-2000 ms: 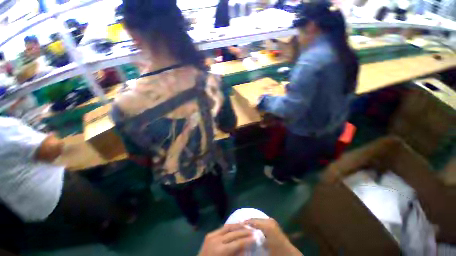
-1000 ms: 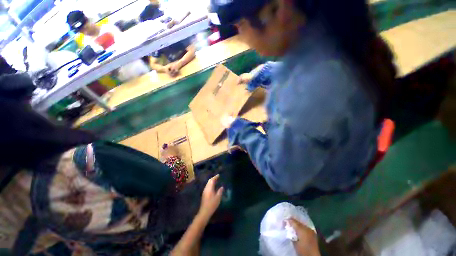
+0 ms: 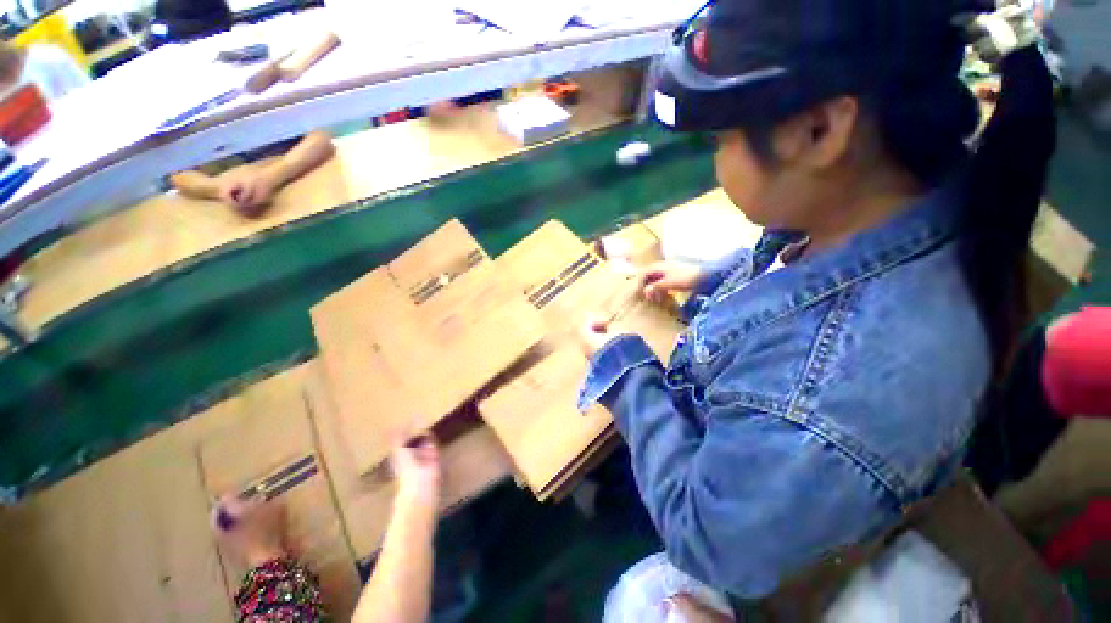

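Note:
My left hand (image 3: 414, 477) reaches up from the bottom, its blurred fingertips at the front edge of a flattened brown carton (image 3: 420, 347) on the bench. Whether they grip it cannot be told. My right hand (image 3: 697, 610) is at the bottom edge, mostly cut off, holding a white bagged round item (image 3: 652, 591). More flattened cartons (image 3: 554, 420) lie to the right of the first, overlapping.
A person in a denim jacket (image 3: 816, 402) and dark cap stands close on the right, hands at the cartons. Another person's patterned sleeve (image 3: 280, 593) is at lower left. A green strip (image 3: 158, 335) runs behind the bench. An open carton (image 3: 975, 535) with white contents is at lower right.
The view has moved closer to the bench. My left hand has gone from free air to the carton's edge. The denim-jacketed person's raised carton has been lowered. My right hand keeps the white item.

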